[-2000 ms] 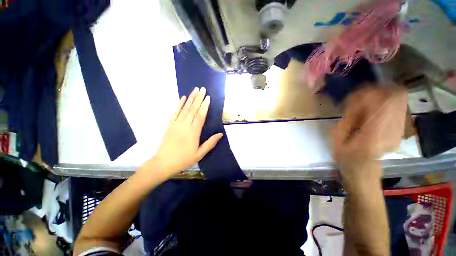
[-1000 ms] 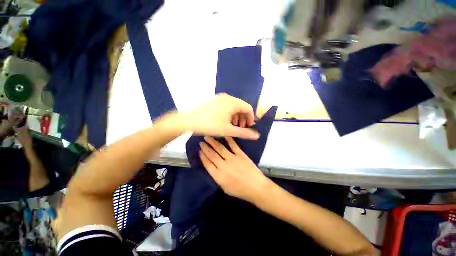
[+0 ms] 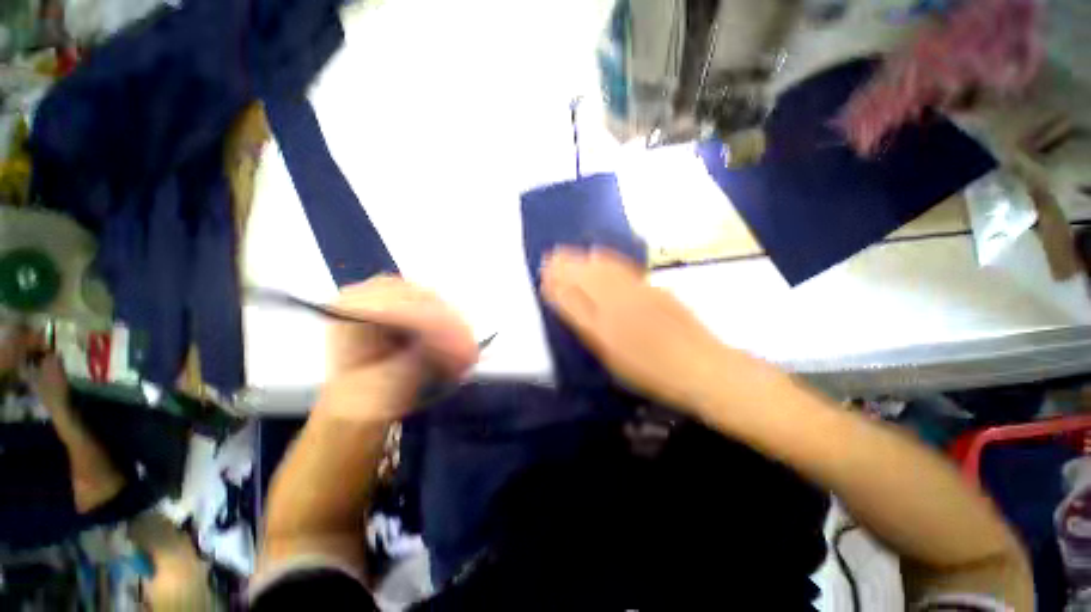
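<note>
A narrow navy panel (image 3: 580, 215) lies on the white table in front of me, its lower end at the front edge. My right hand (image 3: 610, 305) rests on it with the fingers flat, gripping nothing that I can see. My left hand (image 3: 401, 341) is blurred, left of the panel and over the front edge. It is closed on a thin dark piece of fabric that sticks out on both sides of it. A wider navy panel (image 3: 826, 197) lies by the needle area, partly under the machine head (image 3: 730, 60).
A long navy strip (image 3: 329, 197) lies on the table at left. A navy fabric heap (image 3: 156, 155) hangs over the left edge. Pink thread (image 3: 945, 72) hangs at upper right, near a whitish slip (image 3: 999, 215). A red basket (image 3: 1017, 436) is at lower right. Another person's arm (image 3: 78, 442) shows at left.
My left hand has moved left and down, away from the panel, with a dark piece. My right hand has moved up onto the panel, whose top end sits lower. The view has shifted slightly.
</note>
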